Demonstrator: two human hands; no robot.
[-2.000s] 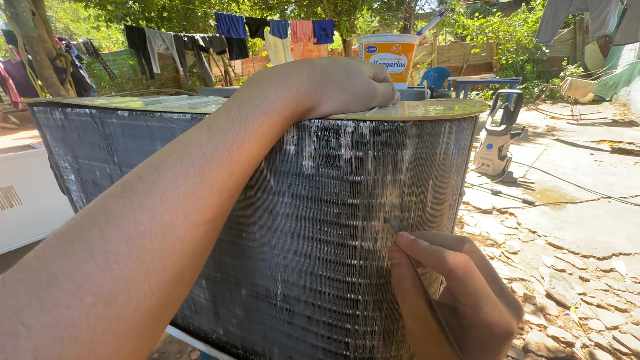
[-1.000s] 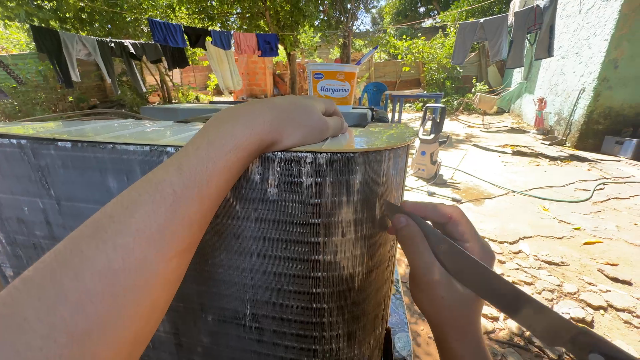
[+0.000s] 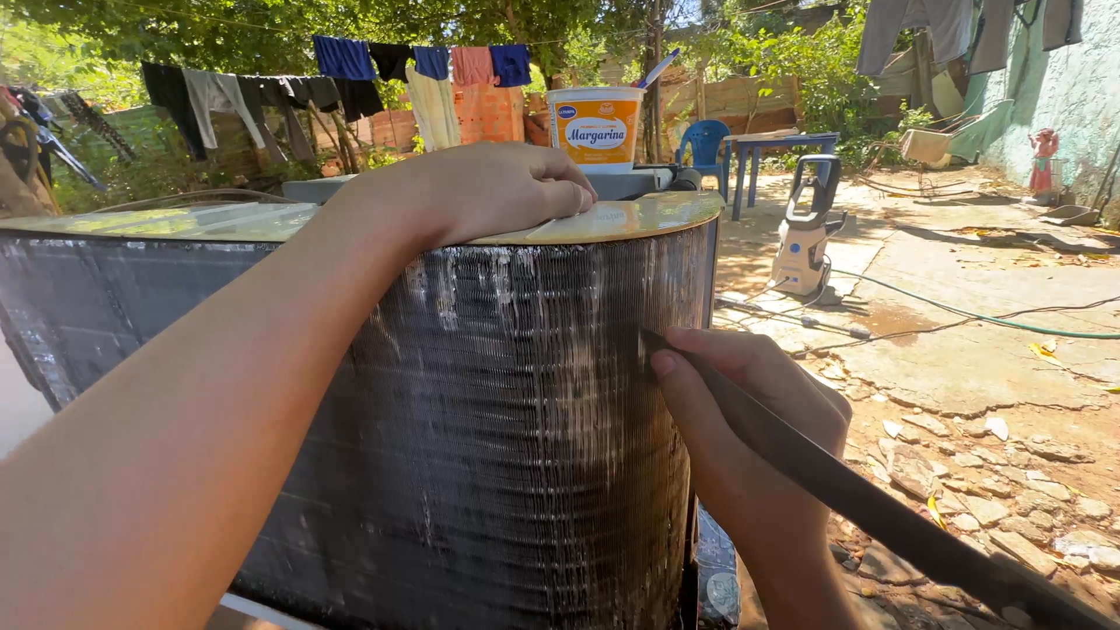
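A large finned condenser coil (image 3: 525, 376) of an air-conditioner outdoor unit curves around in front of me, its dark fins streaked with pale marks. My left hand (image 3: 490, 192) rests on the unit's flat top cover (image 3: 647, 214), near the rounded corner, holding no tool. In my right hand (image 3: 752, 394) is a long, dark, flat tool (image 3: 831, 477), pinched between thumb and fingers close to its tip. That tip touches or nearly touches the fins on the curved corner. The tool's exact kind cannot be told.
A margarine tub (image 3: 597, 131) with a handle sticking out stands behind the top cover. To the right are a pressure washer (image 3: 802, 232), a green hose (image 3: 962, 311), cables, and broken paving (image 3: 997, 481). Farther back are a blue chair (image 3: 705, 149), a blue table (image 3: 779, 140) and hanging laundry.
The view has shifted. My right hand keeps the tool at the coil's corner; more of the tool's length shows than two seconds ago. My left hand stays on the top cover.
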